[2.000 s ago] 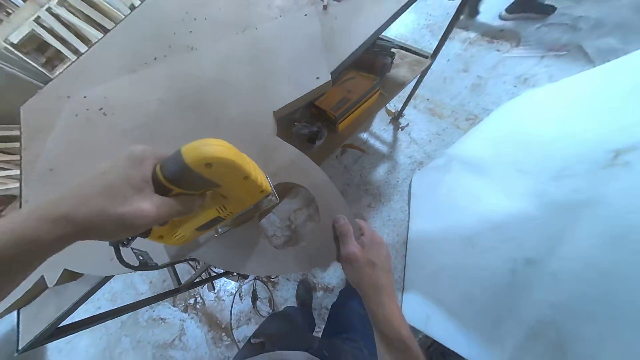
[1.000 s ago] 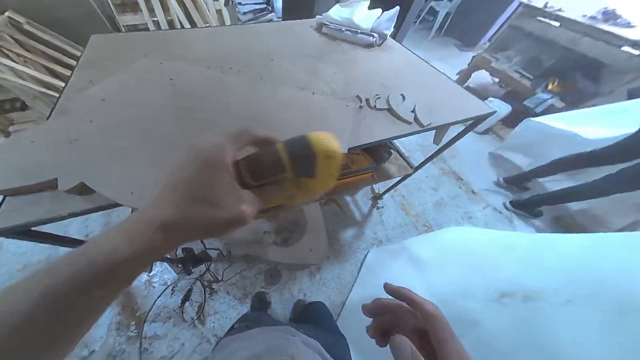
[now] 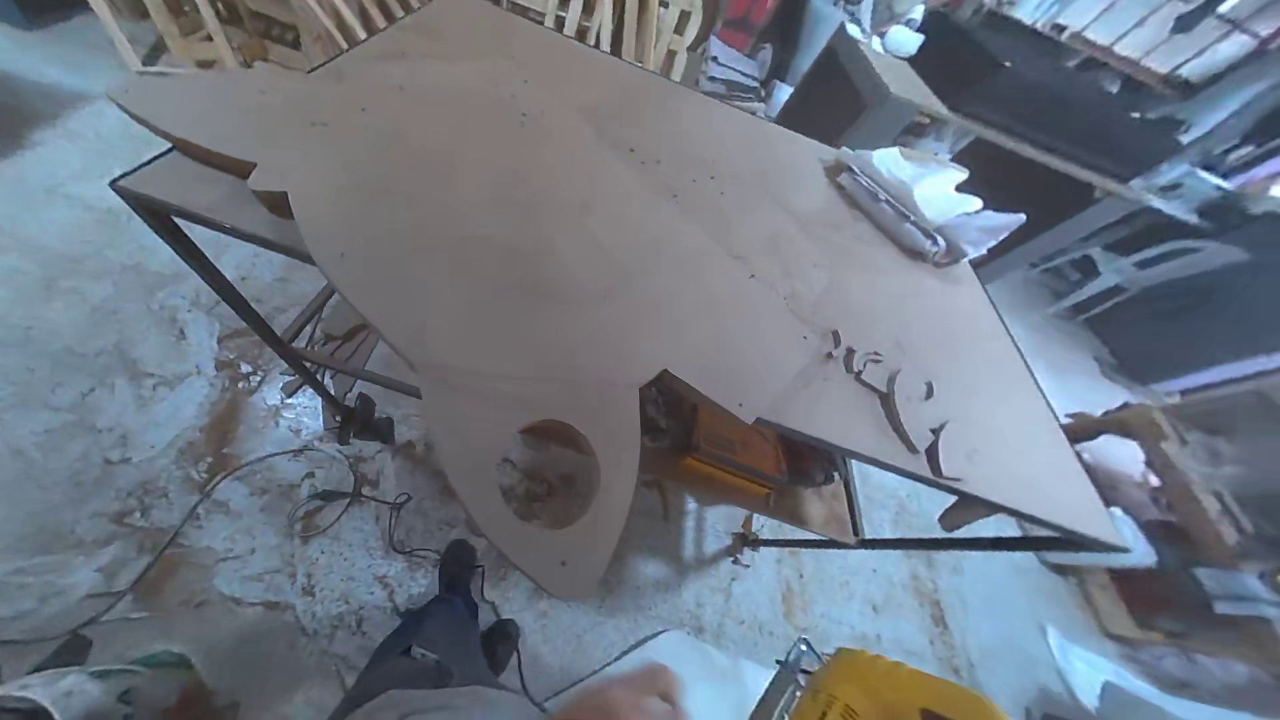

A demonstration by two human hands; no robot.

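A large flat sheet of brown board, likely MDF [image 3: 520,270], lies across a metal-framed table. Its near end has a curved outline with a round hole cut through it. At the bottom edge shows a hand, apparently my left hand [image 3: 620,695], blurred and cut off by the frame; its fingers cannot be made out clearly. To its right is a yellow jigsaw [image 3: 880,690], its metal base plate facing left and its handle out of view. My right hand is not visible, and what holds the jigsaw is hidden.
Curved offcuts [image 3: 895,410] and a crumpled white wrapped bundle [image 3: 910,205] lie on the board. A yellow and black tool case [image 3: 735,445] sits on a shelf beneath. A cable [image 3: 270,455] trails over the dusty floor. Wooden frames [image 3: 640,30] stand behind.
The jigsaw has moved from over the board's near end to the bottom right. The right hand, earlier on the board's edge and then off it, is out of sight. The view has shifted widely.
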